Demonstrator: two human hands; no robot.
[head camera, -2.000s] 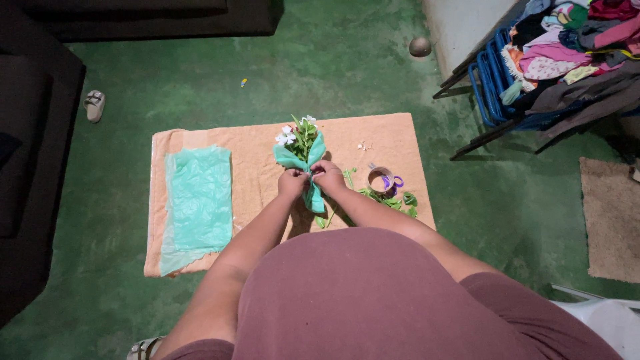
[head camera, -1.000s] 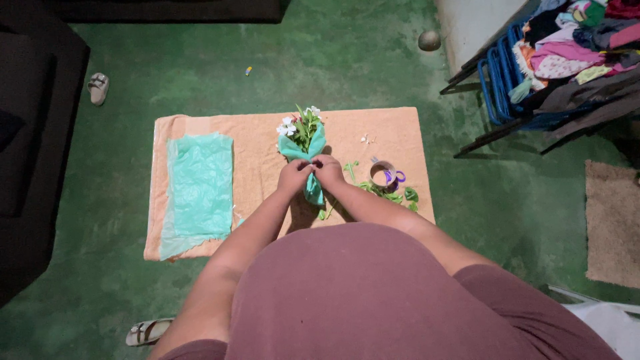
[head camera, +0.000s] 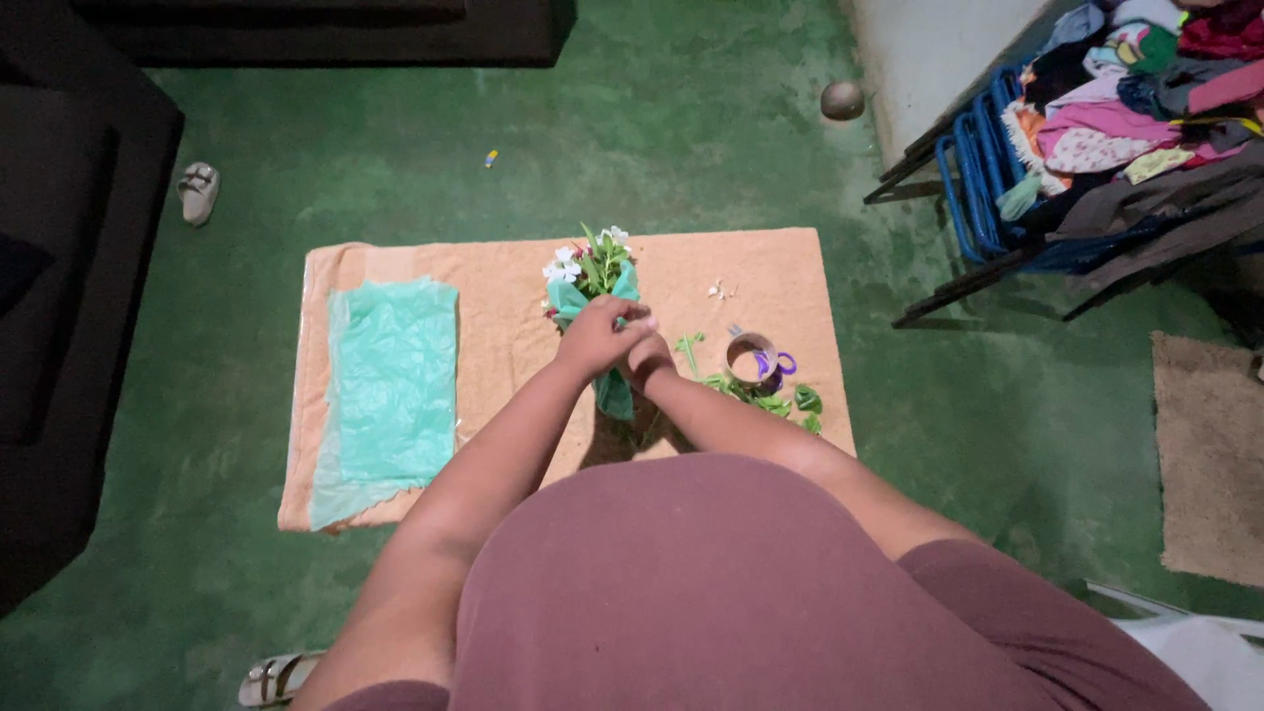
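Note:
A small bouquet of white flowers and green leaves (head camera: 593, 265) is wrapped in green tissue-like sheet (head camera: 614, 395) over the peach towel (head camera: 513, 267). My left hand (head camera: 600, 334) lies across the front of the wrap, its fingers reaching over to the right. Close against it, my right hand (head camera: 644, 355) closes around the wrap's gathered middle, partly hidden by the left. To the right are a tape roll (head camera: 741, 341), purple-handled scissors (head camera: 787, 363) and cut leaves and stems (head camera: 770, 402). Folded green sheets (head camera: 398, 380) lie on the towel's left part.
The towel is spread on a green floor. Dark sofas (head camera: 59, 296) stand at the left and top. A blue-framed chair (head camera: 973, 178) with piled clothes (head camera: 1116, 118) is at the upper right. Sandals (head camera: 198, 194), a round brown object (head camera: 842, 101) and a beige mat (head camera: 1210, 454) are around.
My left hand has moved over to the right, across the front of the bouquet wrap and onto my right hand. Earlier the two hands met at the wrap from either side.

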